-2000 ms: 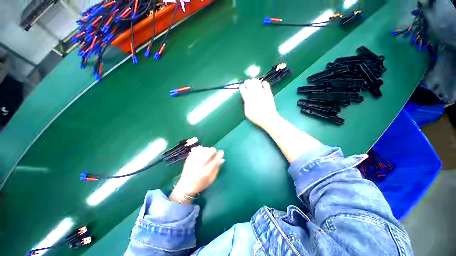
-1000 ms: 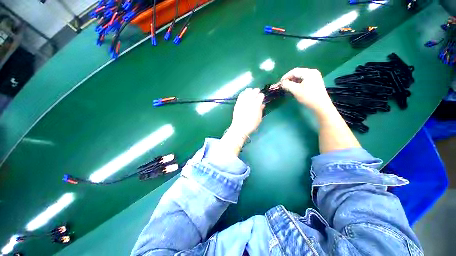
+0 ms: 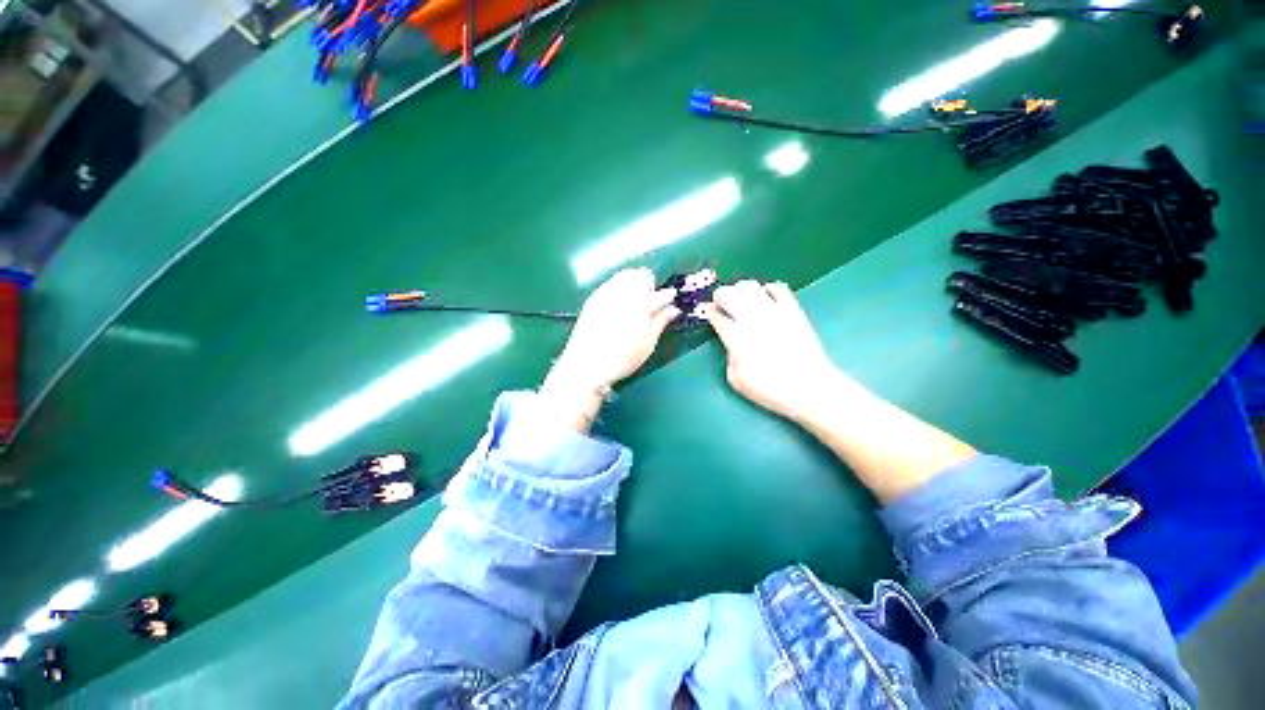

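A wire harness [image 3: 486, 309] lies on the green belt in front of me, its blue and red tip to the left. My left hand [image 3: 616, 327] grips its black cluster end from the left. My right hand [image 3: 767, 343] pinches the same end from the right, at the pale terminals. The fingertips nearly meet and hide part of the cluster. Loose black housings [image 3: 1093, 250] lie heaped at the right.
More harnesses lie along the green belt [image 3: 458, 222]: one ahead [image 3: 860, 132], one at the lower left [image 3: 278, 494]. An orange tray [image 3: 486, 20] with blue-tipped leads is at the top. A blue bin [image 3: 1204, 502] is below the bench edge at right.
Both hands have shifted slightly left and down in view with the harness. The right hand has come down beside the terminals. The harnesses at lower left have moved further left.
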